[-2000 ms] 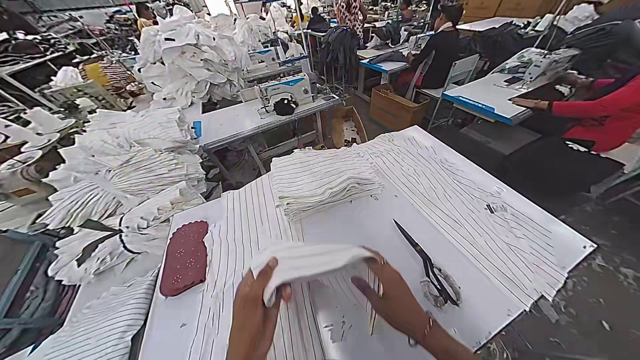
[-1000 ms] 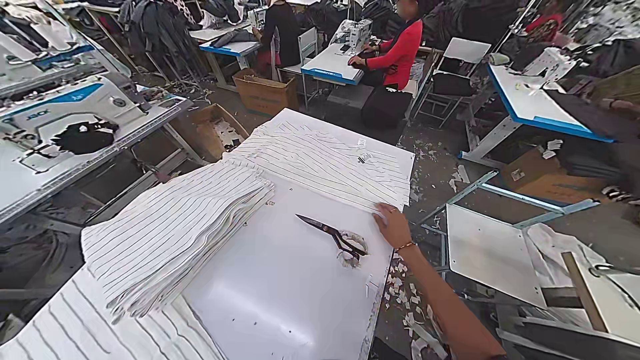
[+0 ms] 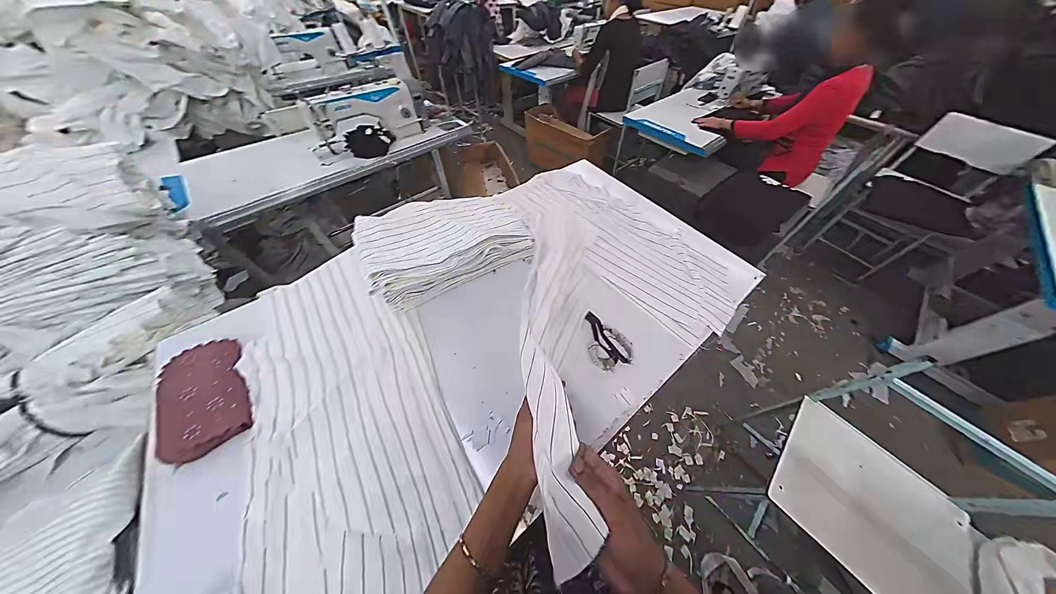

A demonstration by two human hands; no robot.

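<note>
A length of white striped fabric (image 3: 546,388) hangs between my hands at the table's near edge and runs up toward the far striped cloth. My left hand (image 3: 521,441) is on its left side, fingers partly hidden behind it. My right hand (image 3: 606,495) grips its right edge. Black-handled scissors (image 3: 609,342) lie right of the fabric, blades partly covered by it. A folded stack of striped fabric (image 3: 445,247) sits at the table's far side. More striped cloth (image 3: 346,412) is spread on the left, beside a maroon patterned cloth (image 3: 202,402).
The white table (image 3: 474,346) has scraps on it. Beyond stand a sewing machine (image 3: 363,115) and cardboard boxes (image 3: 565,139). A person in red (image 3: 800,115) sits at another machine. Piled white fabric (image 3: 91,223) is at left, a metal-framed seat (image 3: 866,495) at right.
A second ago my right hand was at the table's right edge and no fabric crossed the scissors; now both hands are on a length of striped fabric lying partly over them. The view has swung left.
</note>
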